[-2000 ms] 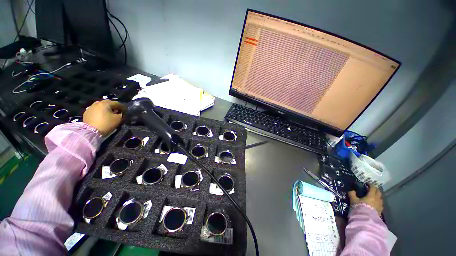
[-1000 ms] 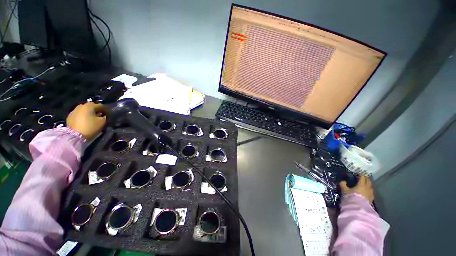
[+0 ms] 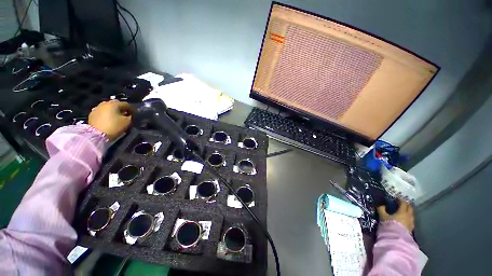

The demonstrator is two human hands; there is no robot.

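Note:
A black barcode scanner [image 3: 164, 121] lies over the back-left part of the foam tray [image 3: 207, 264], its black cable running down across the tray. My left hand [image 3: 110, 119] is at the scanner's head end at the tray's back-left corner; its fingers are curled, and whether they grip the scanner is unclear. Round watch units, such as one at the front [image 3: 189, 233], sit in the tray's pockets with white labels beside or under them. My right hand [image 3: 397, 215] rests on a black mouse [image 3: 392, 205] at the right.
A monitor [image 3: 329, 70] shows an orange-toned spreadsheet, with a keyboard [image 3: 302, 135] below it. A notebook [image 3: 343, 237] lies left of my right hand. A white basket [image 3: 402, 183] and blue holder [image 3: 380, 153] stand behind the mouse. Papers [image 3: 186, 97] lie behind the tray; another tray [image 3: 59, 102] is at left.
The camera view has shifted and returned close to its earlier framing. The scanner, both hands and the tray hold about the same places relative to each other.

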